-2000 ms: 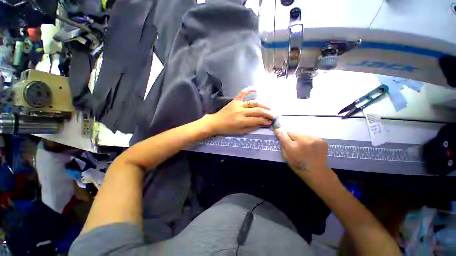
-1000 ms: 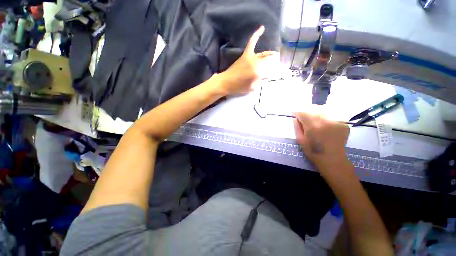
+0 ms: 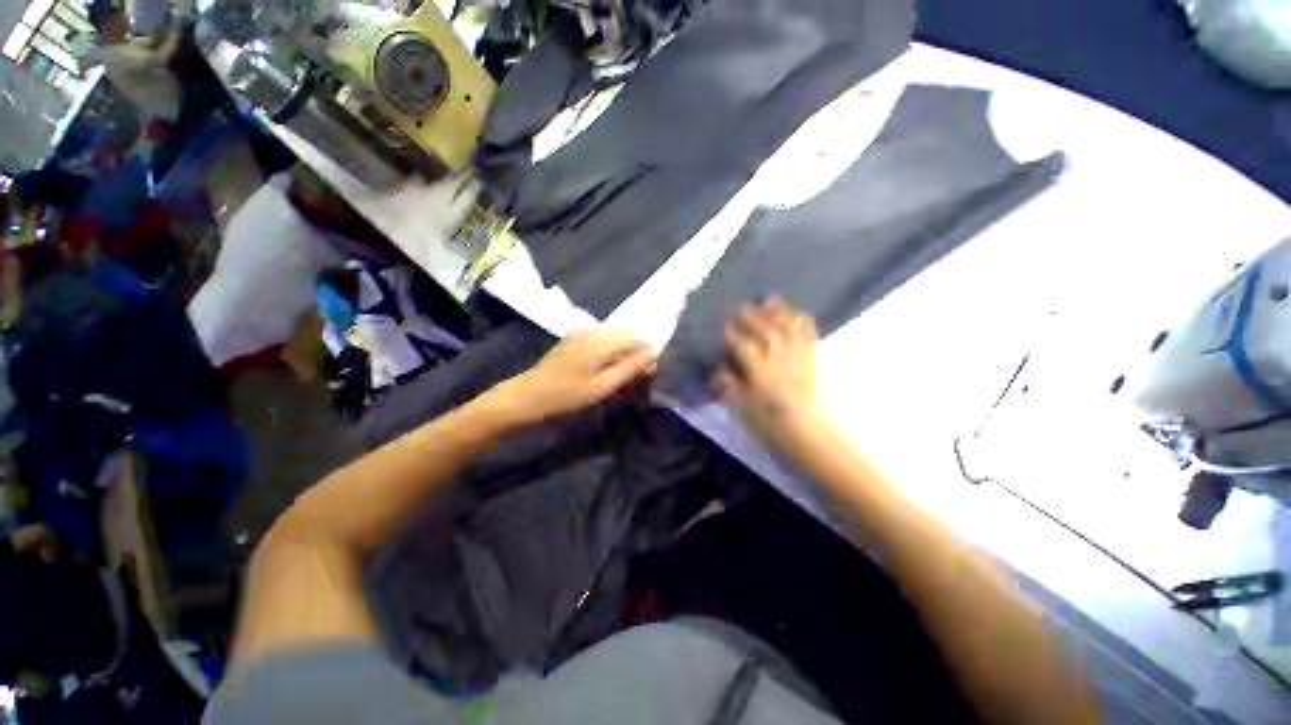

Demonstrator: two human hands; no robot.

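Note:
A dark grey fabric panel (image 3: 885,213) lies flat on the white table, with a curved notch at its far end. My left hand (image 3: 595,371) is at the table's front edge, its fingertips closed on dark grey cloth by the panel's near end. My right hand (image 3: 772,368) rests on the panel's near part, slightly blurred, fingers a little apart. More dark grey cloth (image 3: 524,552) hangs bunched below the table edge towards my lap. A stack of cut panels (image 3: 680,128) lies behind and left of the flat panel.
The white sewing machine head (image 3: 1225,368) is at the right edge, partly cut off, with dark snips (image 3: 1229,591) in front of it. A beige-yellow machine (image 3: 418,85) stands at the upper left. Navy cloth (image 3: 1119,71) lies behind the table. Scraps (image 3: 389,333) lie below the table's left.
The view has turned left, putting the machine at the right edge. My right hand has moved left from beside the needle area onto a flat panel. My left hand has come back to the table edge.

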